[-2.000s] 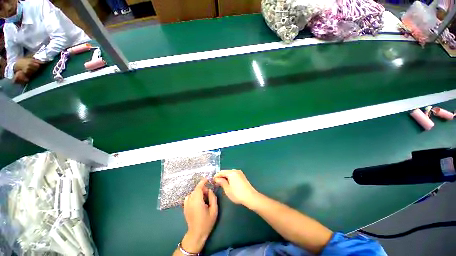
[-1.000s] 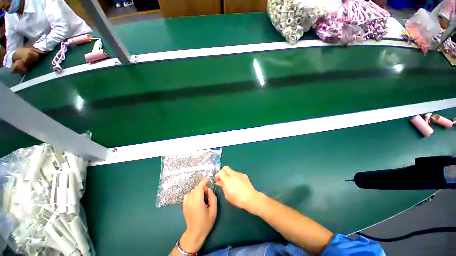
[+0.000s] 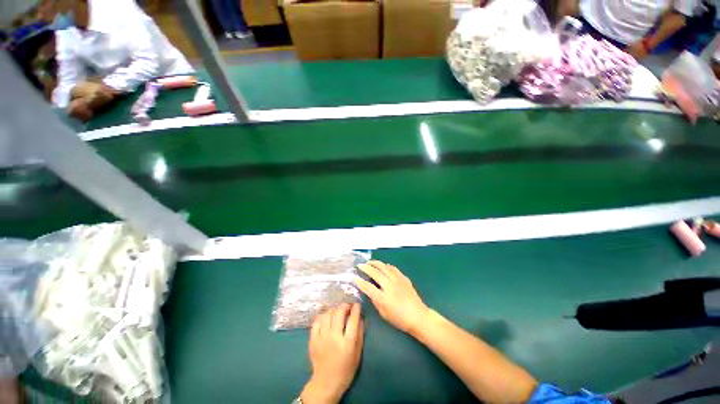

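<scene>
A flat clear bag of screws (image 3: 312, 292) with grainy grey-brown contents lies on the green surface in front of me. My left hand (image 3: 337, 339) rests at the bag's lower right edge, fingertips on or against it, palm down. My right hand (image 3: 394, 295) reaches in from the right, its fingertips at the bag's upper right edge. Whether either hand pinches the bag or a screw is too blurred to tell.
A large clear bag of white housings (image 3: 106, 316) lies left, beside a grey post (image 3: 130, 193). A black electric screwdriver (image 3: 643, 309) hangs right. Pink housings (image 3: 688, 237) lie far right. Across the belt (image 3: 355, 177) are a bag of cream parts (image 3: 493, 51), pink cords (image 3: 580, 72) and people.
The view has shifted, so the scene sits lower and further right. My left fingers have straightened and lie flatter at the bag. My right fingers have spread from their pinched pose.
</scene>
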